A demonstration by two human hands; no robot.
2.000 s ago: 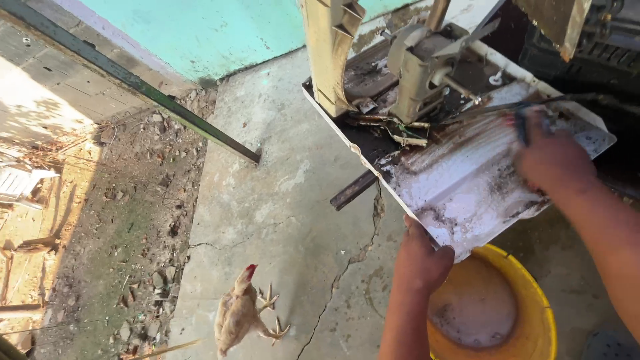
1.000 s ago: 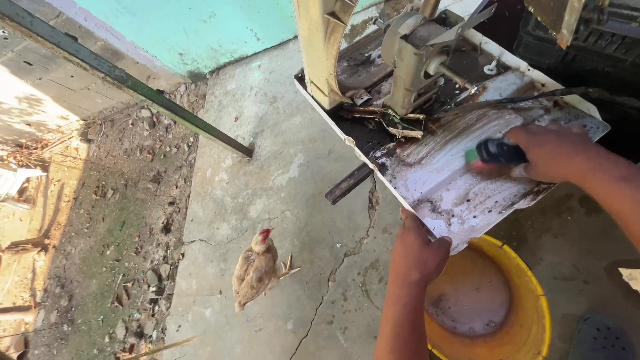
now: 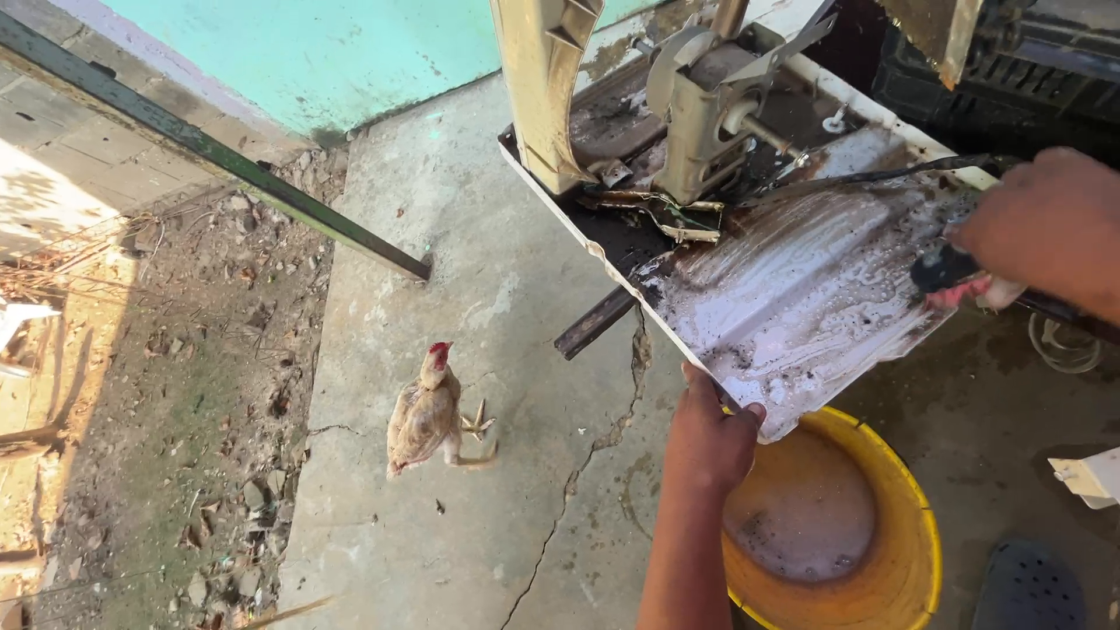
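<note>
My left hand [image 3: 713,429] grips the near corner of a dirty white metal panel [image 3: 805,289], its thumb on the edge. At the panel's right side my right hand [image 3: 1041,227] is closed on a dark-handled brush [image 3: 945,269], partly hidden and blurred. Wet, soapy streaks and brown grime cover the panel. A beige bracket with a disc and shaft [image 3: 700,122] stands on its far part beside a tall beige plastic post [image 3: 542,87]. Below the near corner is a yellow bucket [image 3: 923,542] holding cloudy, foamy water.
A chicken [image 3: 426,411] stands on the cracked concrete floor [image 3: 490,332]. A slanting metal post [image 3: 219,157] reaches the floor at left. A black plastic crate [image 3: 1041,79] lies at upper right, a clog [image 3: 1032,586] at lower right. A dark bar [image 3: 595,322] protrudes under the panel.
My right hand has moved with the brush toward the panel's right edge. My left hand still holds the near corner. The chicken has turned and shifted its legs.
</note>
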